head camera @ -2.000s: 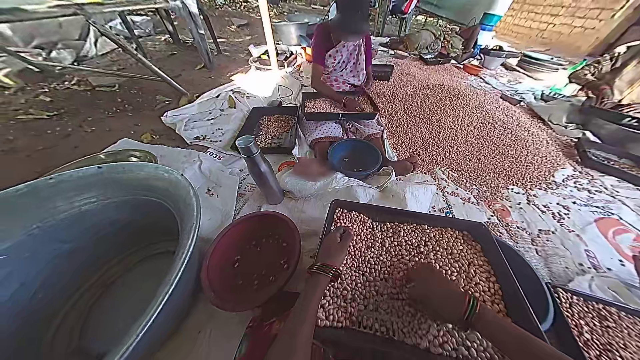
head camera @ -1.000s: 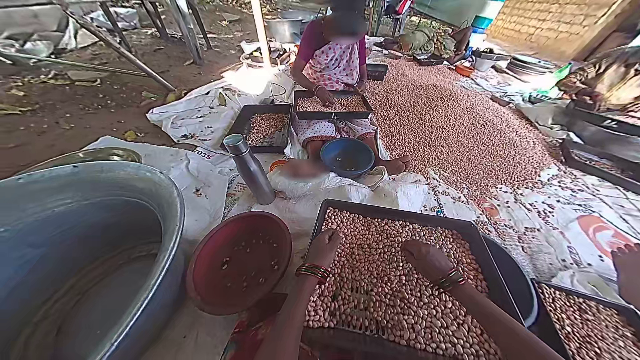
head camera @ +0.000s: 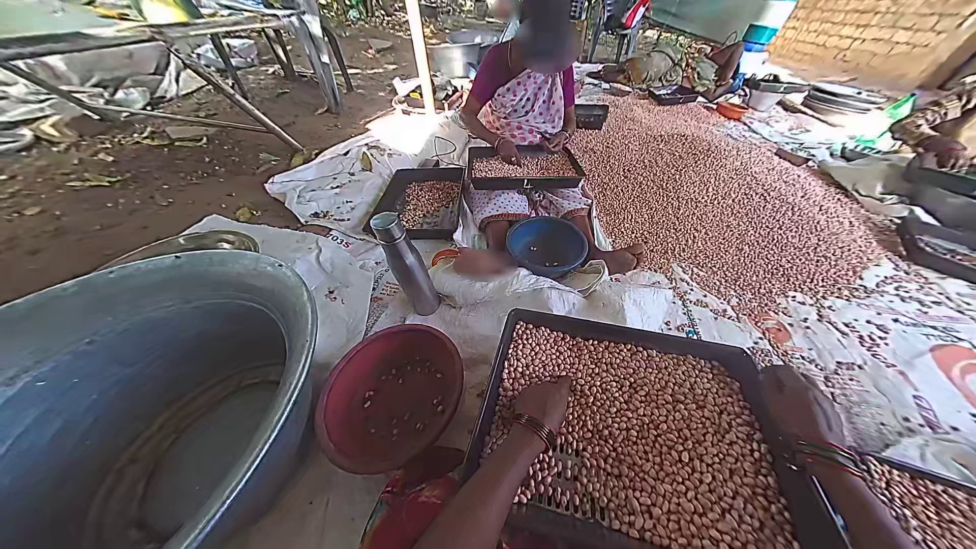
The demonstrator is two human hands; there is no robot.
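Observation:
A black slotted plastic tray (head camera: 625, 329) full of pinkish-brown peanut kernels (head camera: 656, 412) lies close in front of me. My left hand (head camera: 543, 402) is in its left half, fingertips down among the kernels; whether it pinches any is hidden. At the tray's right rim is my right hand (head camera: 802, 404), back upward, its fingers too dark to make out. To the left of the tray a red bowl (head camera: 389, 396) holds some scattered kernels. Slots of the tray's floor show through just right of my left wrist.
A large metal tub (head camera: 301, 343) fills the left. A steel bottle (head camera: 408, 267) stands beyond the red bowl. Opposite, a seated person (head camera: 526, 99) works over another tray (head camera: 526, 183), with a blue bowl (head camera: 547, 248) before them. A wide kernel heap (head camera: 717, 183) spreads at the right.
My right hand has moved right, from among the kernels to the tray's right rim. My left hand has moved from the tray's left edge onto the kernels.

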